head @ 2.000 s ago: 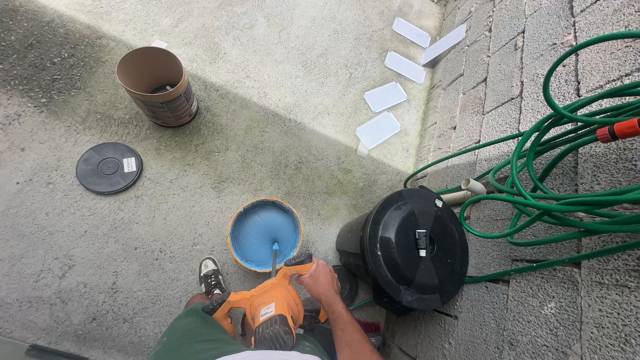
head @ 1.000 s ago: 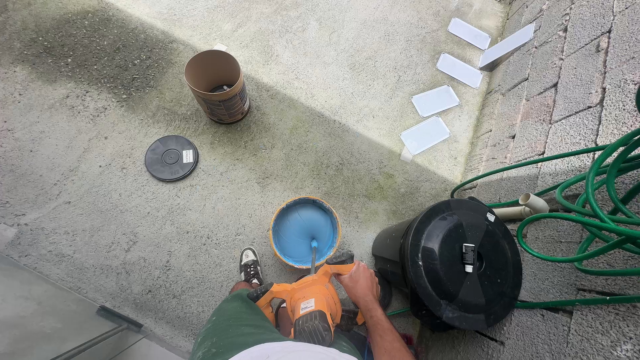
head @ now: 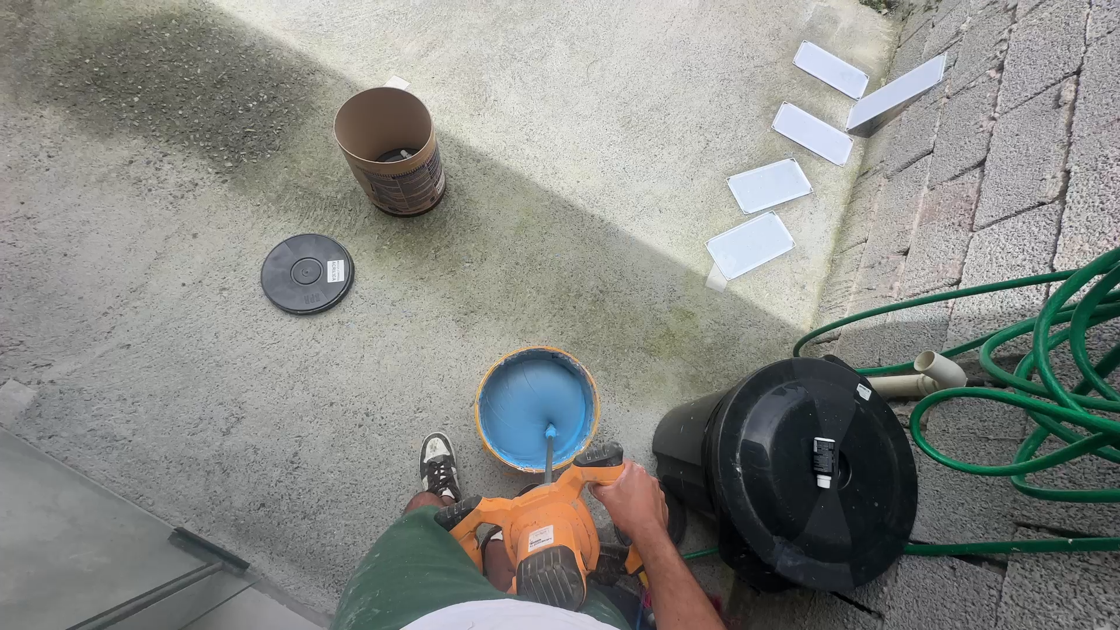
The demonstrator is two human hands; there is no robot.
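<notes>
My right hand (head: 633, 500) grips the right handle of an orange electric paint mixer (head: 549, 529) with black grips. The mixer's shaft (head: 549, 455) runs down into a bucket (head: 479, 411) of smooth blue paint (head: 535, 402) standing on the concrete. A small swirl shows where the shaft meets the paint. The mixer's left handle (head: 472, 516) lies against the green shorts, and my left hand is not visible. A brown cardboard drum (head: 398, 179) stands at the upper left, with its black round lid (head: 306, 273) flat on the ground near it.
A black lidded bin (head: 787, 490) with a small black tube (head: 823, 462) on top stands right of the bucket. Green hose (head: 1032, 394) loops by the block wall (head: 1015, 157) and a pale pipe (head: 941, 372). Several white panels (head: 751, 245) lie at the upper right. My shoe (head: 439, 465) is beside the bucket.
The view has shifted left since the earlier frames. My right hand stays on the mixer's handle, and the shaft remains in the blue paint.
</notes>
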